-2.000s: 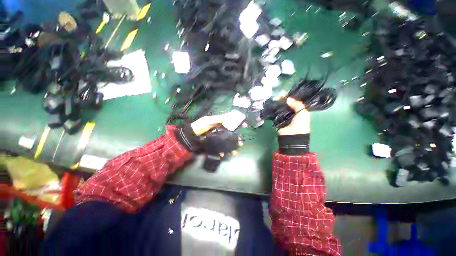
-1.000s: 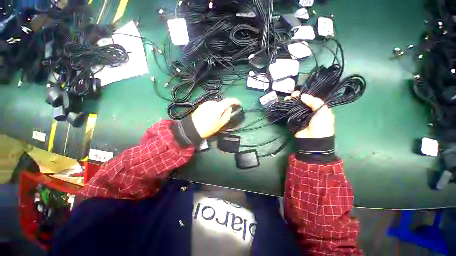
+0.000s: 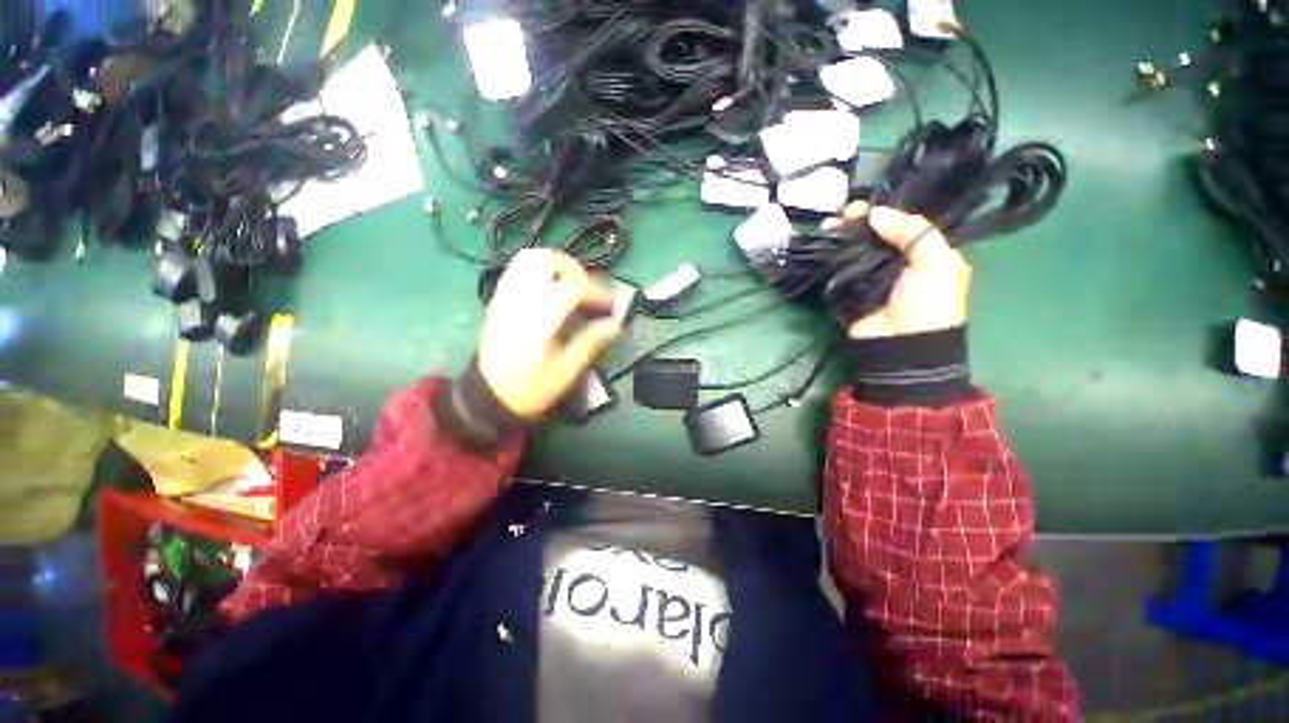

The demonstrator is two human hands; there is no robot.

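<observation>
My right hand (image 3: 916, 278) is closed around a bundle of looped black cables (image 3: 940, 184). Cables run left from it to black square modules (image 3: 722, 424) lying near the table's front edge. My left hand (image 3: 544, 336) is blurred, with thumb and fingers at a small module (image 3: 622, 302) partly hidden by the fingers; whether it is firmly gripped is unclear. A white-faced module (image 3: 670, 284) lies just right of these fingers. More white-faced modules (image 3: 810, 143) lie beside the bundle, below a large cable heap (image 3: 664, 64).
A heap of cables and modules (image 3: 212, 184) lies at left, partly on a white paper sheet (image 3: 371, 148). Another heap (image 3: 1251, 198) is at the right edge. Yellow tape (image 3: 274, 374) crosses the green table (image 3: 1018, 452). A red bin (image 3: 127, 593) stands below at left.
My left hand has moved left and slightly down, from a dark module to a small one. My right hand and its bundle have shifted slightly up and right in view.
</observation>
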